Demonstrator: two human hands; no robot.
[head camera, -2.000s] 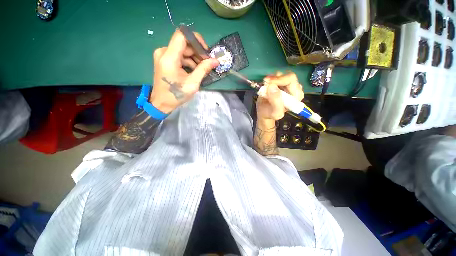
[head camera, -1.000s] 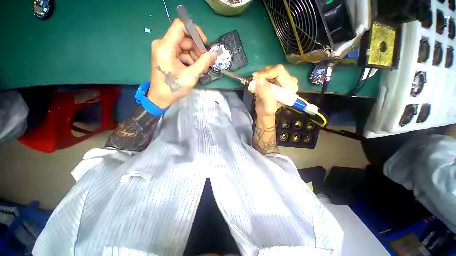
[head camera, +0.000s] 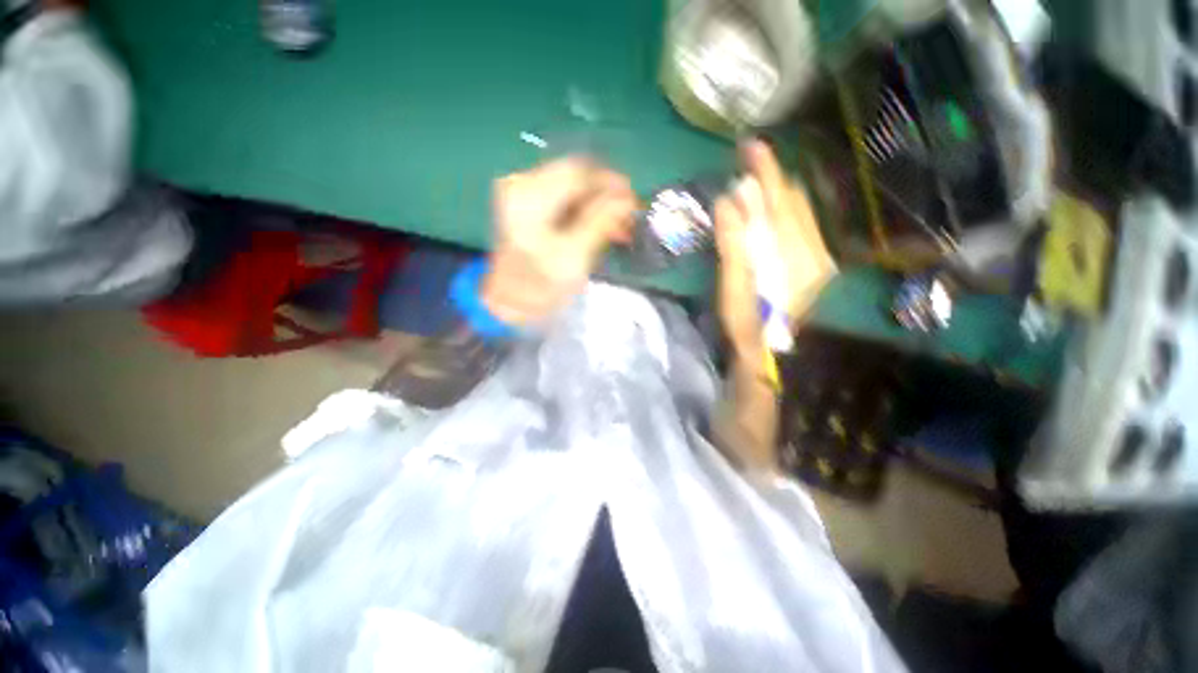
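Observation:
The frame is blurred. The round circuit board unit (head camera: 679, 220) lies on its dark fixture between my hands. My left hand (head camera: 558, 230) is just left of it with fingers curled; the tweezers cannot be made out clearly. My right hand (head camera: 775, 243) holds the soldering iron (head camera: 762, 250) upright in the picture, its tip towards the pale round tub (head camera: 678, 92) of silvery bits above.
The fume extractor fan (head camera: 907, 145) stands right of the tub, with a yellow sponge stand (head camera: 1075, 256) and white tray (head camera: 1117, 381) beyond. Another round unit (head camera: 922, 302) lies below the fan, one (head camera: 297, 24) at upper left. A person's sleeve (head camera: 66, 158) and a red stool (head camera: 283, 289) are at left.
The view has shifted and blurred. My right hand has raised the iron from the round unit to the tub and turned it upright. My left hand has drawn back from the unit.

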